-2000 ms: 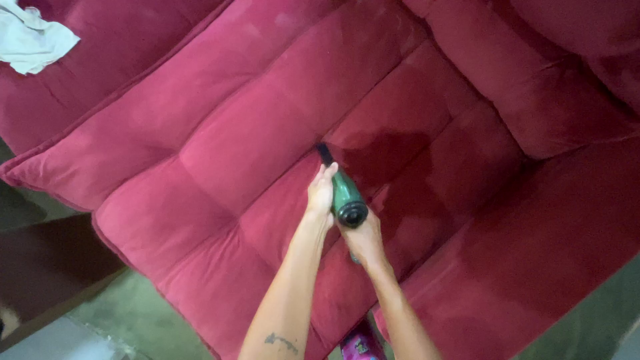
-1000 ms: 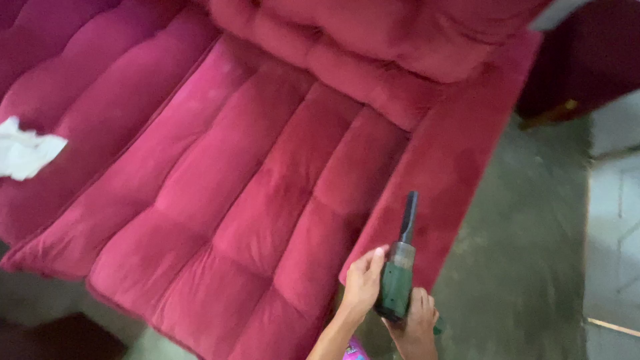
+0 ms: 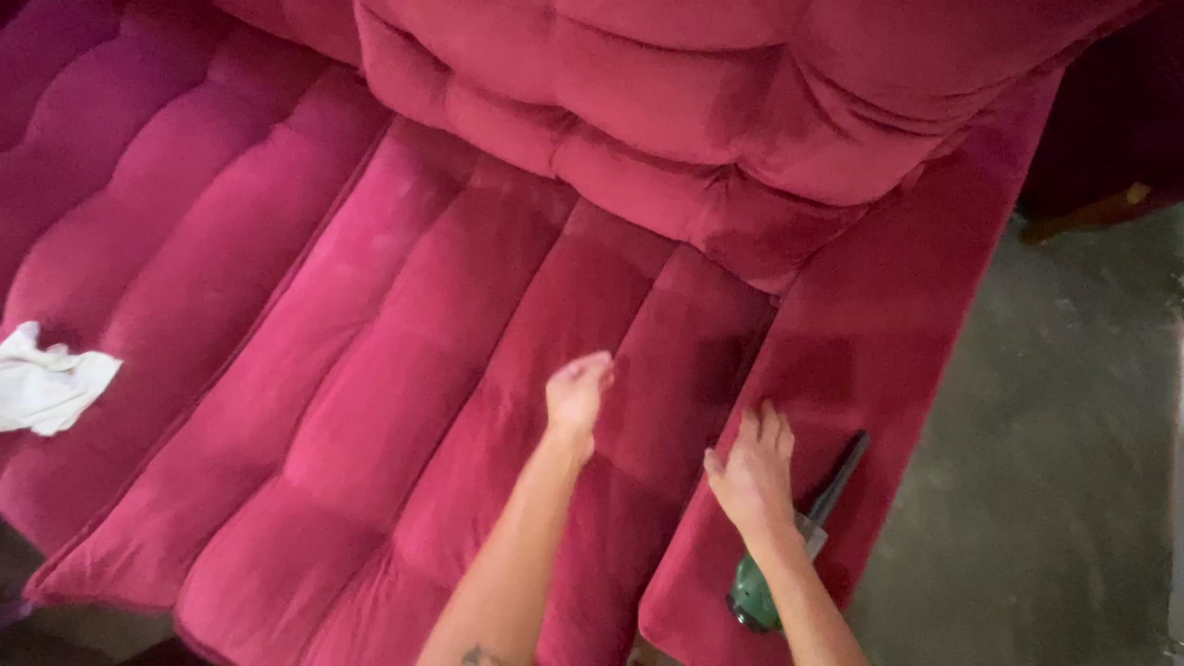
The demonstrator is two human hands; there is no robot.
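My left hand [image 3: 578, 393] is above the tufted red velvet seat cushion [image 3: 444, 324], its fingers curled in with nothing seen in them. To its right, my right hand [image 3: 758, 467] has its fingers spread over the inner edge of the sofa's flat armrest [image 3: 832, 342]; whether it touches the fabric I cannot tell. A green handheld power tool [image 3: 754, 592] with a long black nozzle lies on the armrest beside and partly under my right forearm. The nozzle points away toward the upper right. My forearm hides part of the tool's body.
A crumpled white cloth [image 3: 55, 384] lies on the seat section at the far left. The puffy red back cushion [image 3: 647, 102] rises behind the seat. Grey floor [image 3: 1036, 416] shows to the right of the armrest, with a dark red piece of furniture [image 3: 1101, 129] at the upper right.
The green tool, held in both hands in the earlier frames, now lies on the armrest, let go. My hands have moved apart. The view has shifted.
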